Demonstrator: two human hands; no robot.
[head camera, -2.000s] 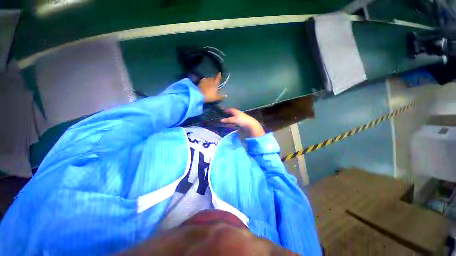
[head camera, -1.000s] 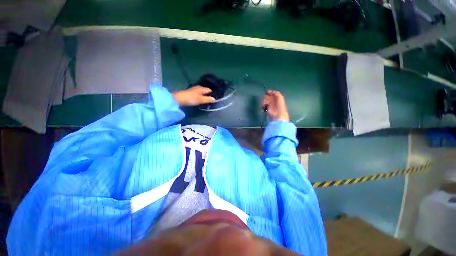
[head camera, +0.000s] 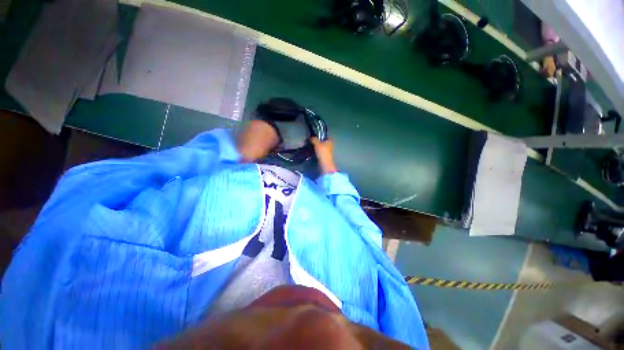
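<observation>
A black headset (head camera: 280, 109) with a thin shiny curved band lies on the green bench in front of me. Black cord is looped around its right side. My left hand (head camera: 258, 140) is blurred and holds the headset's near left side, with its fingertips partly hidden. My right hand (head camera: 324, 153) holds the near right side, at the band and cord.
Flat grey bags (head camera: 181, 61) and a fanned grey pile (head camera: 65, 58) lie at the left. A pale bag stack (head camera: 500, 184) hangs over the front edge at the right. More headsets (head camera: 448, 39) lie beyond the pale strip. Yellow-black tape (head camera: 479, 283) marks the floor.
My right hand has moved left from the cord held apart on the bench to the headset. My left hand has shifted slightly down around the headset. The view has tilted.
</observation>
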